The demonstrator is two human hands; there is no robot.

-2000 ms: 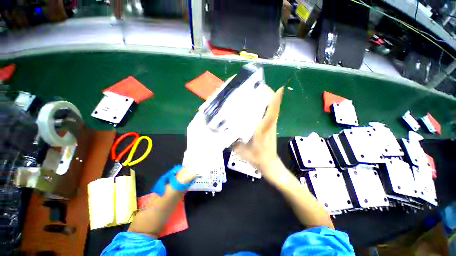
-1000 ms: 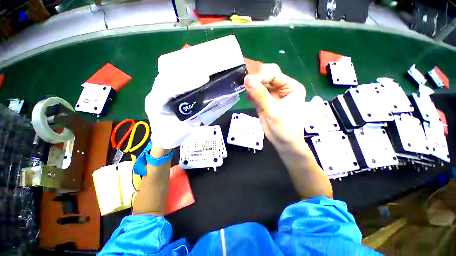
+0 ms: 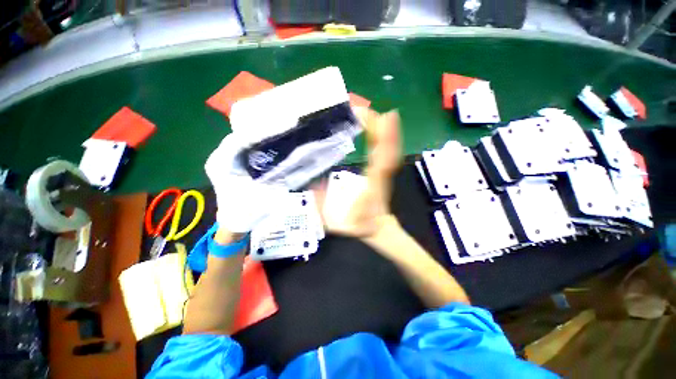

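My left hand [image 3: 241,194], in a white glove with a blue wrist band, holds white label sheets [image 3: 285,100] above the mat. A glossy black label [image 3: 300,139] with a white logo lies across the sheets. My bare right hand [image 3: 367,181] is blurred, just right of the sheets' edge, fingers up. It is apart from the label, and I see nothing in it. A metal-cased unit [image 3: 287,231] with rows of dots lies on the mat below my left hand. Another unit lies behind my right hand, mostly hidden.
Stacked metal-cased units [image 3: 530,178] are at the right. Scissors [image 3: 175,215] and a pale yellow pad [image 3: 154,290] are at the left, beside a tape roll [image 3: 58,196]. A red card [image 3: 252,296] lies by my left forearm. The green belt [image 3: 296,59] carries units and red cards.
My right hand has let go of the label's right end and moved down, its fingers now apart from it. My left hand still holds the sheets, slightly lower.
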